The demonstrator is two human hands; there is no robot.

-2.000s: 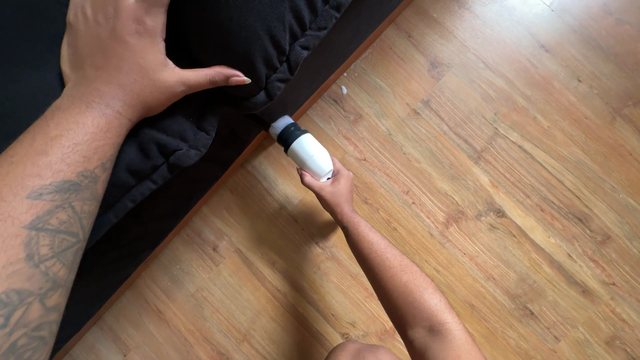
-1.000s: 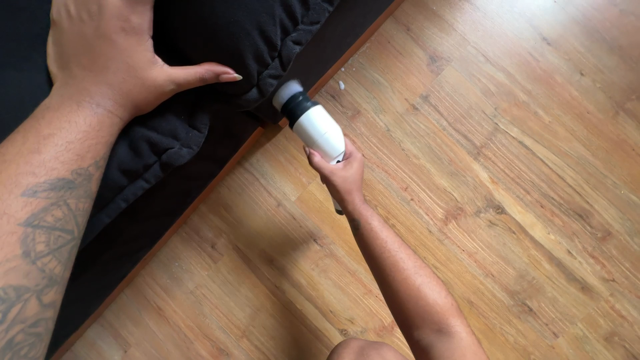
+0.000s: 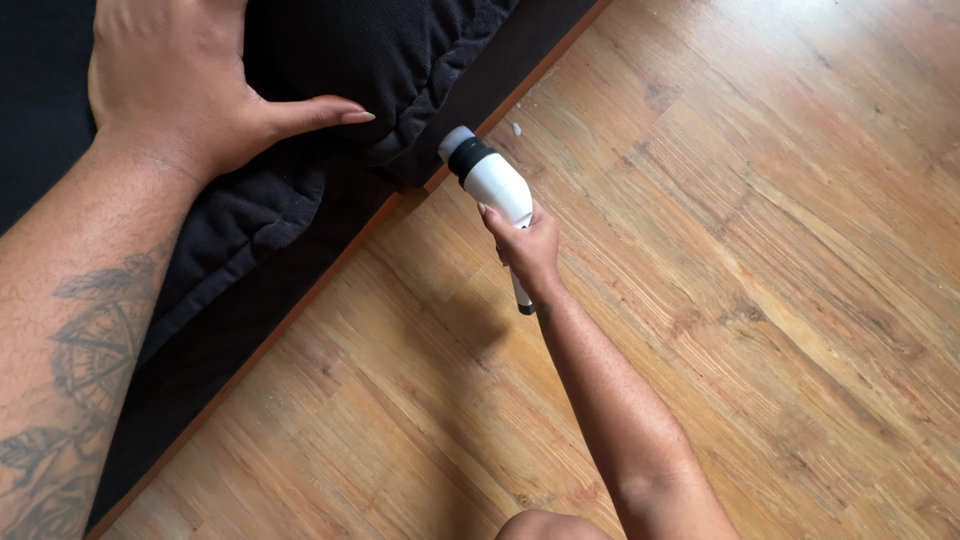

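Observation:
My right hand (image 3: 531, 244) grips the handle of a white handheld electric scrubber (image 3: 499, 187) with a black collar. Its pale, frothy-looking brush head (image 3: 454, 141) is by the dark side panel of a sofa (image 3: 480, 82), just above the brown bottom edge; whether it touches the fabric I cannot tell. Resting on the black cushion, my left hand (image 3: 172, 82) has its thumb stretched out to the right, and its other fingers are cut off by the top of the view. The black cushion (image 3: 337, 52) has a gathered, wrinkled edge beside that thumb.
The brown wooden-looking rail (image 3: 300, 304) runs diagonally along the sofa's bottom. Wood-plank floor (image 3: 712, 300) spreads out to the right and below. Small white drops of foam (image 3: 517, 129) lie on the floor near the rail. My knee (image 3: 551, 526) shows at the lower edge.
The scrubber's head, earlier at a gap in the sofa's side panel, has come up and to the right, out of that gap. My left hand has stayed on the cushion.

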